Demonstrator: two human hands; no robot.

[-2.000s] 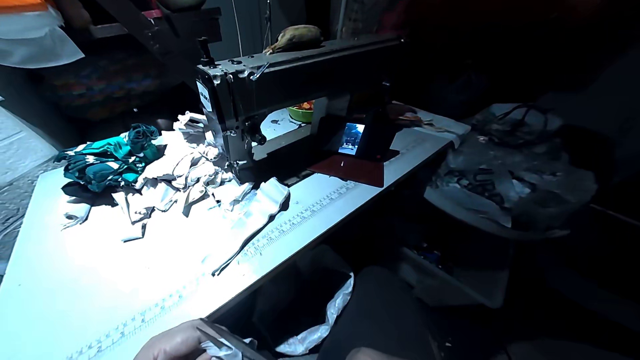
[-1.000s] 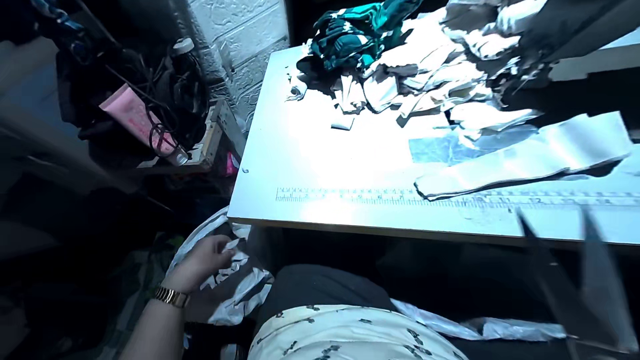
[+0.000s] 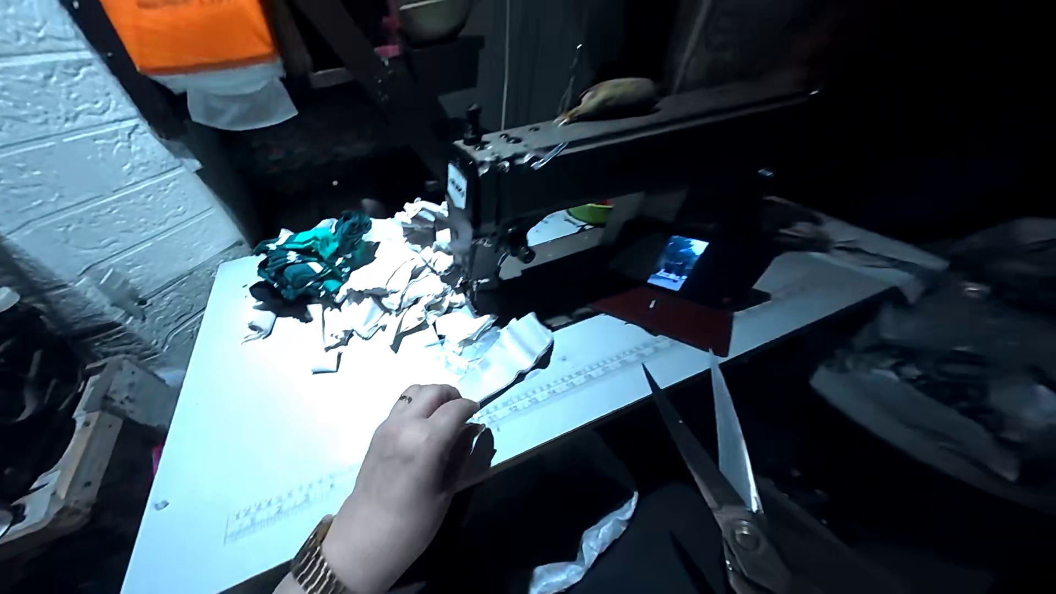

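Observation:
My left hand (image 3: pixel 412 470), with a metal watch at its wrist, is over the front edge of the white sewing table (image 3: pixel 330 429). Its fingers are at the near end of a folded strip of white fabric (image 3: pixel 511 355); whether they grip it is hidden. At the lower right a pair of metal scissors (image 3: pixel 734 487) stands with its blades apart; the hand on its handles is lost in the dark. White fabric scraps (image 3: pixel 396 289) and a teal patterned cloth (image 3: pixel 313 256) lie heaped beside the needle end of the sewing machine (image 3: pixel 528 173).
A lit phone (image 3: pixel 678 262) leans on the machine above a dark red flap (image 3: pixel 668 318). A printed ruler scale (image 3: pixel 577 378) runs along the table's front edge. To the right is a clear plastic bag (image 3: pixel 949 355), to the left a wooden crate (image 3: pixel 107 437).
My left hand has moved from below the table's left edge up to the folded white strip. The view has swung right and up. The scissors show blades apart both then and now.

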